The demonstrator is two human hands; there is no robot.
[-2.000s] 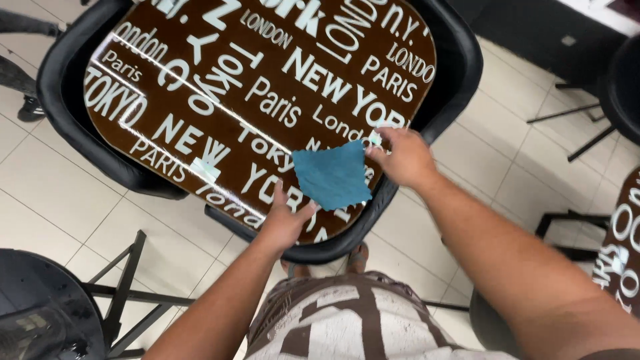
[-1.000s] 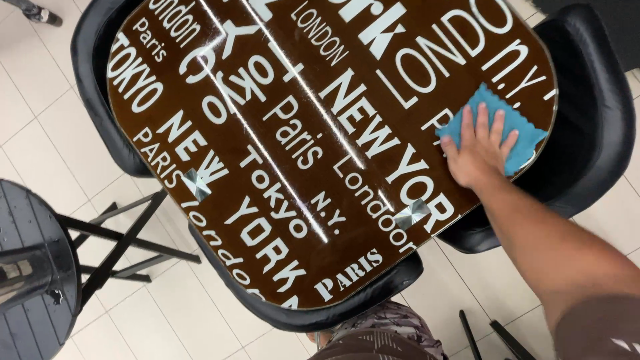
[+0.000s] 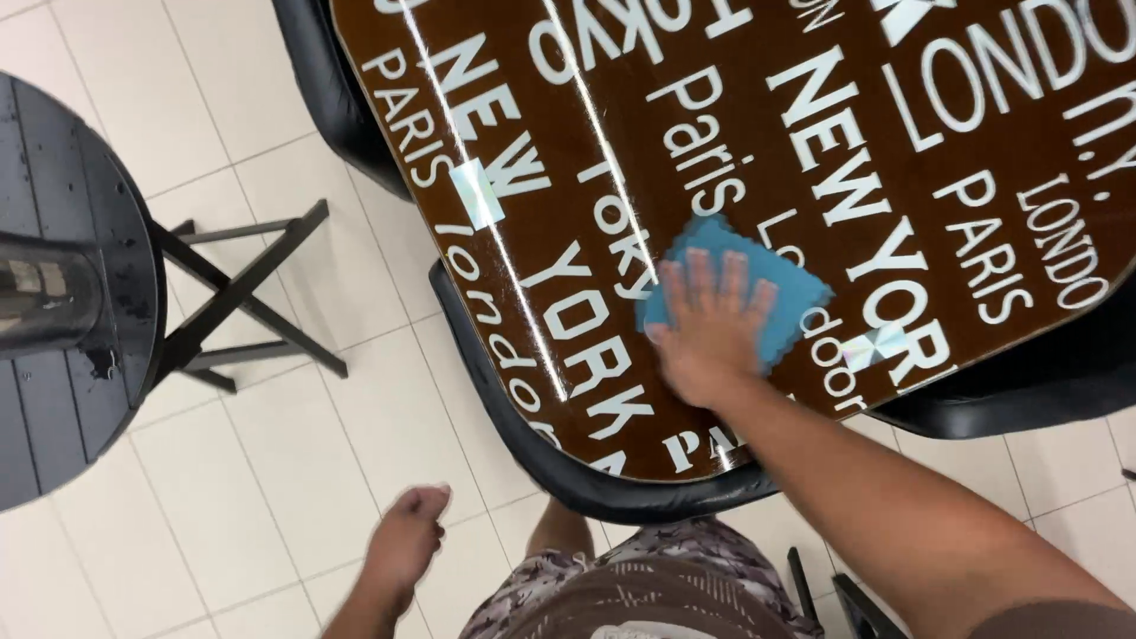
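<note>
My right hand [image 3: 714, 333] lies flat, fingers spread, on a blue cloth [image 3: 785, 284] with zigzag edges. The palm presses it against the glossy brown tabletop [image 3: 710, 115], which is printed with white city names. Part of the cloth is hidden under the hand. My left hand [image 3: 410, 543] hangs over the tiled floor, off the table's near left side, its fingers curled with nothing seen in them.
Black padded chairs [image 3: 1003, 390] stand tucked around the table, one along its near edge [image 3: 621, 499]. On the left is a round dark slatted table [image 3: 67, 399] with crossed legs [image 3: 257, 288] and a shiny cylindrical object [image 3: 44, 293] on top.
My right hand and the cloth have moved from the table's right side to its near middle part. Two seconds ago both hands were at the cloth; my left hand is now away from it.
</note>
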